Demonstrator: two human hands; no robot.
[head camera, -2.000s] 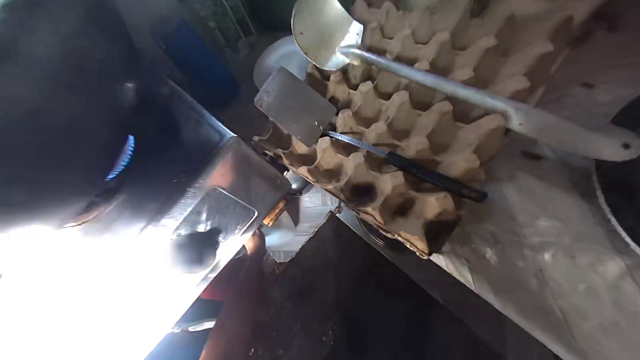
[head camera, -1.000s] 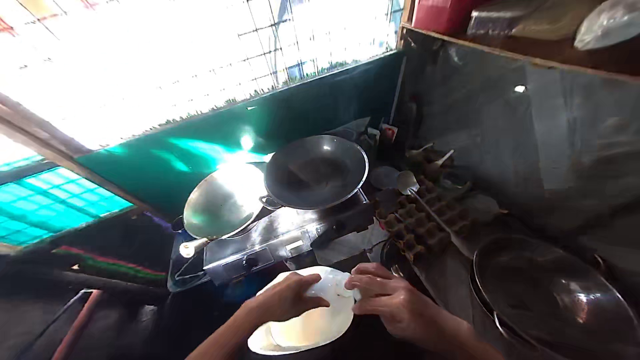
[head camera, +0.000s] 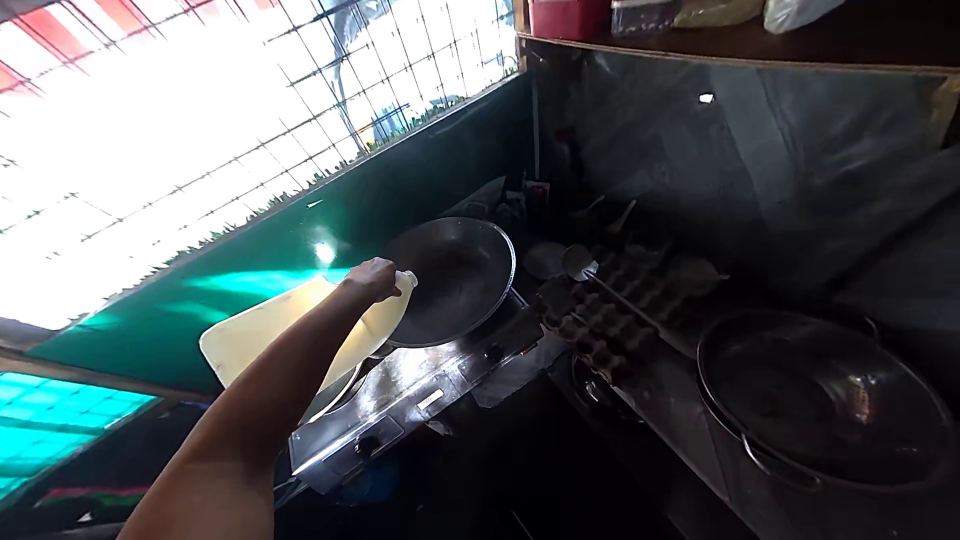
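My left hand (head camera: 373, 280) grips a large, pale yellow plastic jug (head camera: 259, 326) close to its neck. The jug lies tilted above the left side of the gas stove (head camera: 409, 386), its neck toward a dark wok (head camera: 454, 281) on the right burner. Whether liquid flows from it cannot be told. Below the jug, a lighter pan (head camera: 334, 401) shows only by its rim, mostly hidden by jug and forearm. My right hand is out of view.
Right of the stove, a long-handled ladle (head camera: 622, 300) rests on cardboard egg trays (head camera: 604, 334). A large metal pan (head camera: 817, 397) sits at the far right. Behind the stove rises a green wall panel (head camera: 247, 274), below wire mesh; a shelf (head camera: 720, 56) holds containers and bags.
The jug has moved from low in front of the stove, where both hands were at its neck, up over the left burner. My right hand has left the view.
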